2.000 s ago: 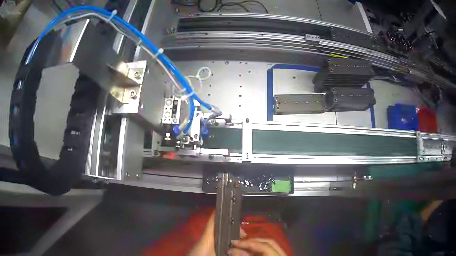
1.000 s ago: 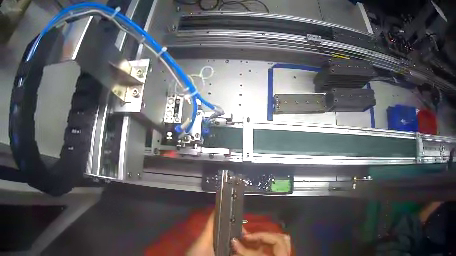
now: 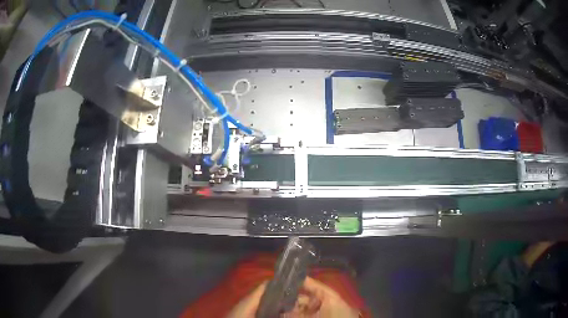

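Note:
A dark grey-brown long narrow housing [image 3: 285, 276] is held below the machine's near edge, tilted with its top to the right and a little blurred. My left hand [image 3: 248, 307] is shut on its left side, mostly hidden by the housing and cut off by the lower edge. My right hand [image 3: 321, 301] is at the housing's right side with bent fingers; whether it grips the housing or a small part is unclear. A black parts tray [image 3: 261, 225] with shiny specks and a bright green block [image 3: 347, 225] lies just beyond the housing.
A green conveyor belt [image 3: 411, 172] runs behind the tray. Dark housings [image 3: 366, 120] lie behind it, near a blue bin [image 3: 500, 134] and a red bin [image 3: 529, 136]. A gantry head [image 3: 218, 164] with blue hoses and a black cable chain [image 3: 87, 211] stand left. Another person's arm shows lower right.
The housing has moved down, away from the tray, and tilted to the right. My right hand has drawn in closer to it. The whole view has shifted slightly.

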